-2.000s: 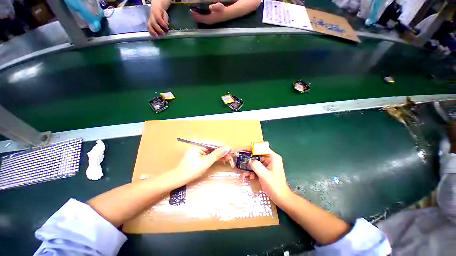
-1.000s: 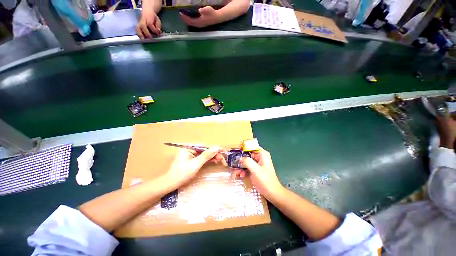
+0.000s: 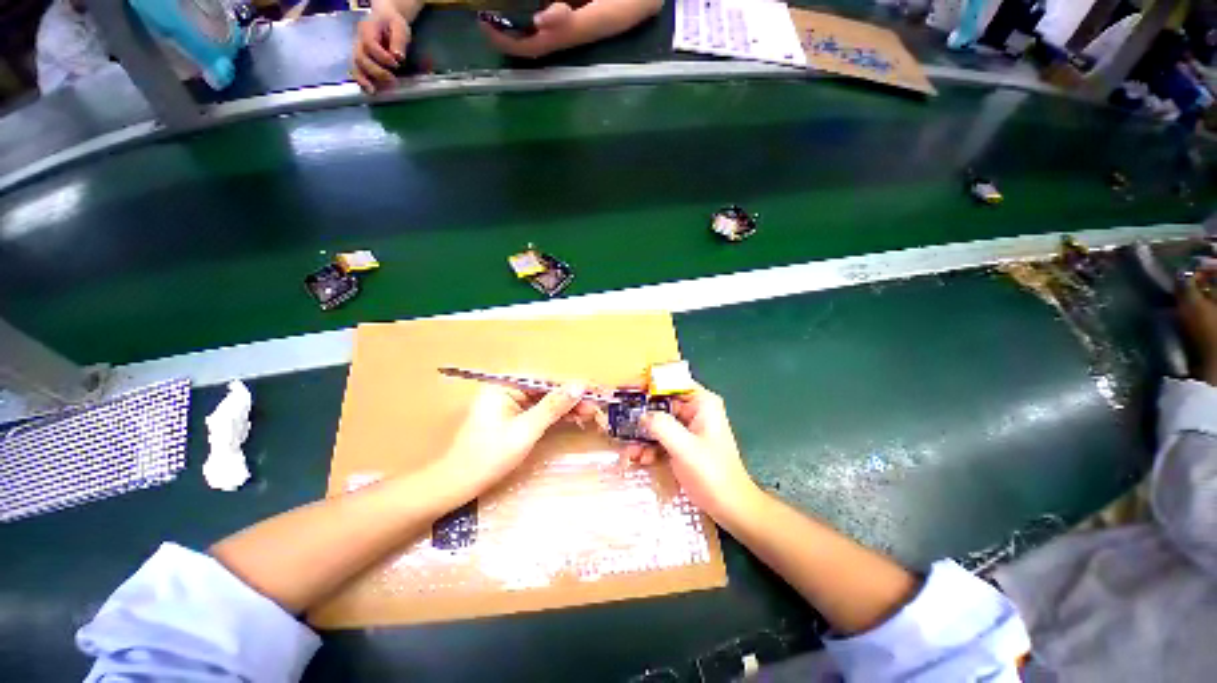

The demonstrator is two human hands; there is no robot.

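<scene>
My left hand (image 3: 514, 424) holds the long thin tweezers (image 3: 514, 380) like a pen, their tip at the device unit. My right hand (image 3: 694, 447) holds the black device unit (image 3: 631, 415), with its board showing. The yellow and white battery (image 3: 670, 378) sits at the unit's upper right, by my fingers. Both hands are above the cardboard sheet (image 3: 400, 360). On the cardboard lie a shiny clear release sheet (image 3: 587, 534) with rows of pale dots and a small black die-cut sheet (image 3: 455, 526). Glare hides part of the release sheet.
A pale rail (image 3: 801, 274) separates the bench from the green conveyor belt (image 3: 441, 174), which carries several spaced units (image 3: 541, 270). A crumpled tissue (image 3: 228, 436) and a dotted spare sheet (image 3: 100, 447) lie left. A person's hands (image 3: 547, 27) hold a phone across the belt. Another person's sleeve (image 3: 1188, 447) is at right.
The units on the belt have moved left relative to the rail and cardboard. The view has shifted slightly. Both hands keep nearly the same hold on the tweezers and the unit.
</scene>
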